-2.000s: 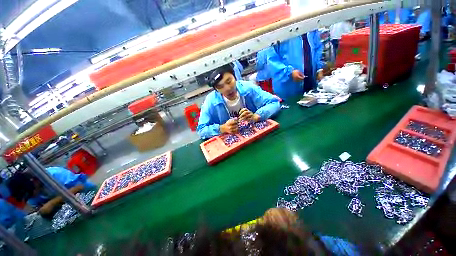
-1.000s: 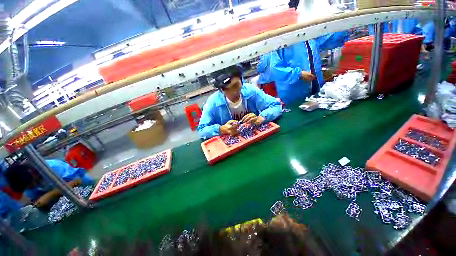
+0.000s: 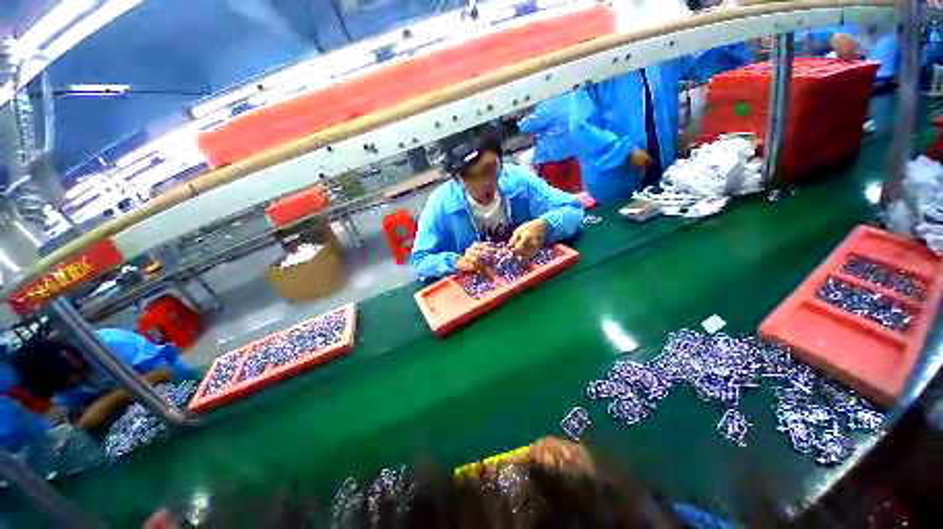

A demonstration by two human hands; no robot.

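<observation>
My right hand [image 3: 559, 455] is small and blurred at the bottom edge, by the right end of a yellow tray [image 3: 494, 462] holding shiny metal parts. Dark blur hides its fingers, so its grip cannot be told. A skin-coloured patch at the bottom left may be part of my left hand [image 3: 160, 520], mostly cut off. A tangled pile of silver looped metal parts [image 3: 713, 364] lies on the green belt [image 3: 486, 382] at the right. One loose part [image 3: 575, 421] lies just beyond my right hand. More parts [image 3: 385, 494] lie left of the yellow tray.
An orange-red compartment tray [image 3: 838, 351] stands at the right, another [image 3: 274, 356] at the far left. A person [image 3: 491, 212] across the belt handles parts over a third tray [image 3: 445, 310]. White crumpled items [image 3: 713, 178] and red crates [image 3: 827, 114] are behind. A metal post [image 3: 778, 114] rises there.
Since two seconds ago, a loose part has appeared on the belt by my right hand. My right hand now shows a little further left, beside the yellow tray. The view has shifted slightly.
</observation>
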